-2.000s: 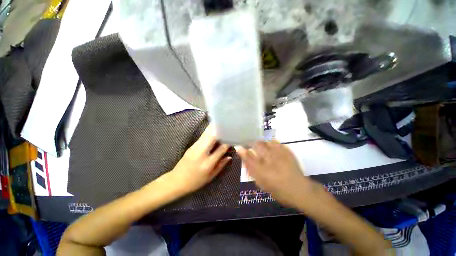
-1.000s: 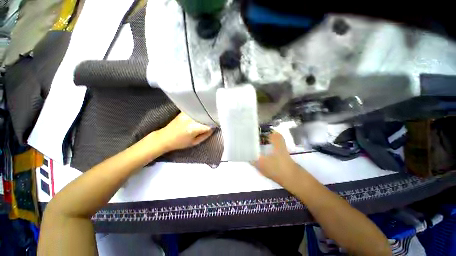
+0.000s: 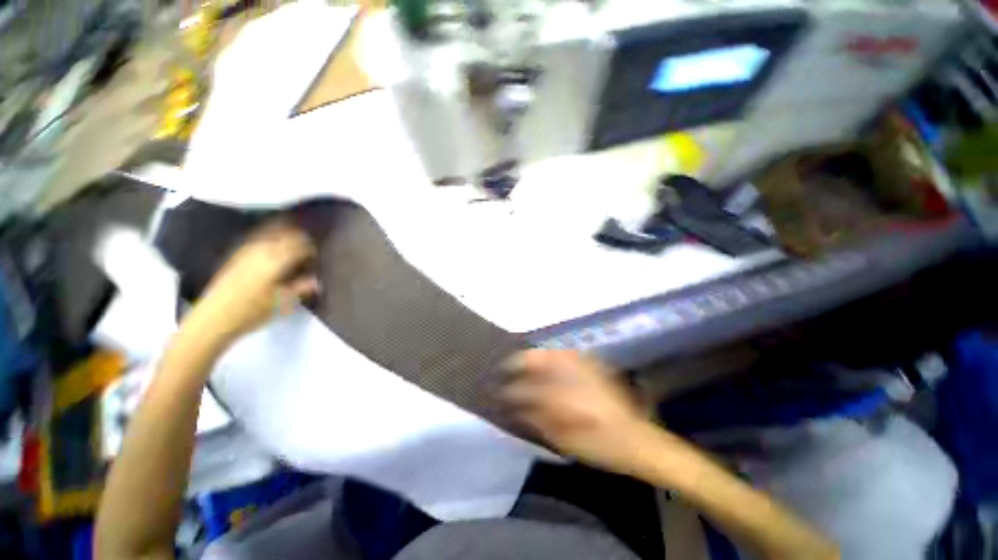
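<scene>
A dark textured panel [image 3: 405, 301] with a white-backed panel [image 3: 361, 399] along its lower side stretches between my hands, partly over the table's front edge. My left hand [image 3: 266, 273], blurred, grips its upper left part. My right hand [image 3: 558, 399], also blurred, grips its right end at the table edge. The sewing machine [image 3: 569, 98] stands behind, its needle area away from the panel. The fingertips of both hands are hard to make out.
Black strips [image 3: 700, 213] lie right of the needle area. A worn brown box [image 3: 854, 197] sits at the table's right end. A large white panel [image 3: 263, 98] lies at the upper left. White pieces [image 3: 854, 481] are heaped at the lower right.
The dark panel has moved from beside the needle toward my body, and its white-backed part now shows. Both hands have moved away from the needle. The view has shifted, showing the machine's lit screen.
</scene>
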